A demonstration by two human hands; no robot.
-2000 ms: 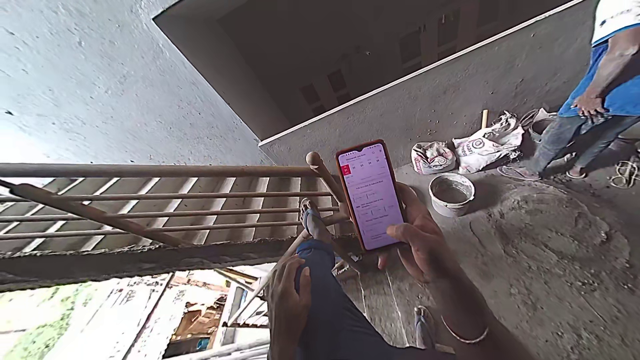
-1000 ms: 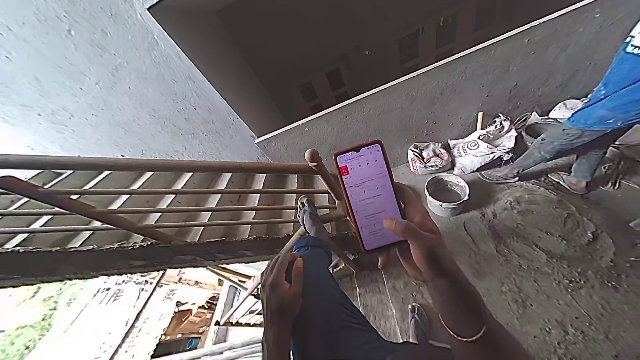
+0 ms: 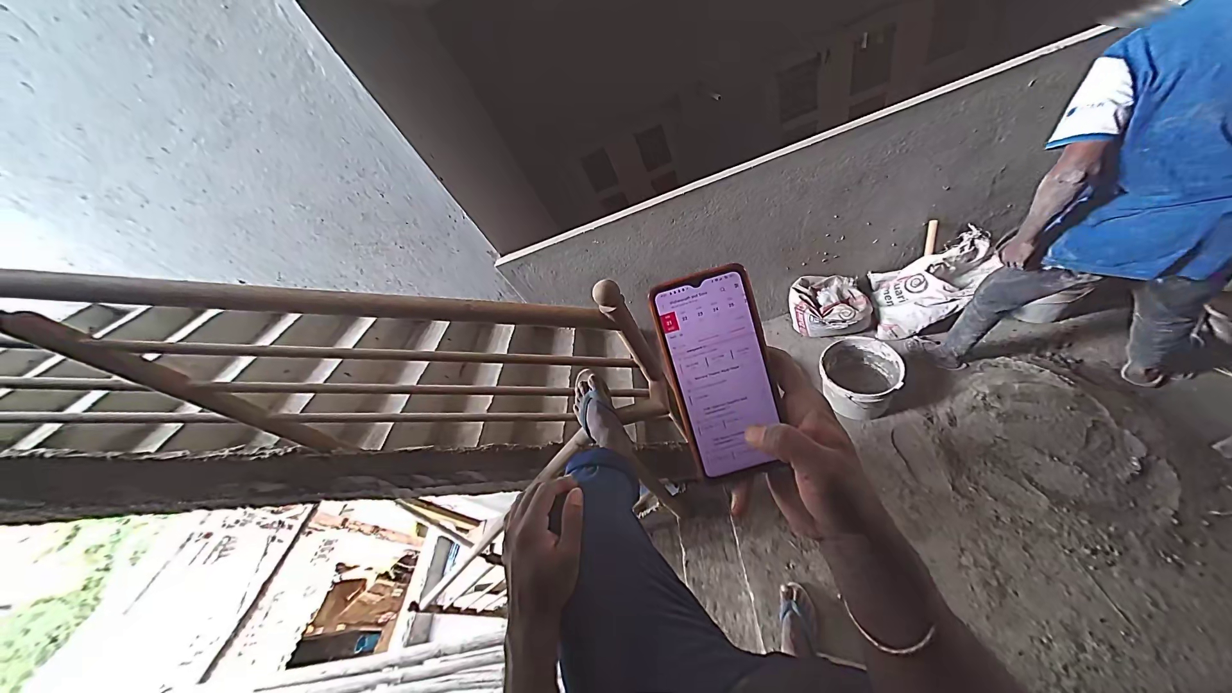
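Note:
My right hand (image 3: 808, 452) holds a smartphone (image 3: 717, 371) in a red-brown case, its thumb over the lower part of the lit screen. The screen shows a light page with a red box at its upper left and lines of writing. My left hand (image 3: 544, 549) rests on my raised knee in blue trousers (image 3: 626, 577), holding nothing, its fingers bent over the cloth. One of my feet, in a blue flip-flop (image 3: 595, 409), is up by the metal railing (image 3: 462, 310); the other sandalled foot (image 3: 796, 616) is on the concrete floor.
Stairs (image 3: 414, 385) lie behind the railing, with a drop to the ground below left. At right are a bucket of grey mix (image 3: 862, 371), printed sacks (image 3: 833, 306), a patch of wet mortar (image 3: 1049, 443) and a co-worker in a blue shirt (image 3: 1165, 144) by the low wall (image 3: 741, 221).
The co-worker at the right has shifted, and the hand and torso are back in view after mostly legs showed a second ago. My hands and the phone have stayed nearly still.

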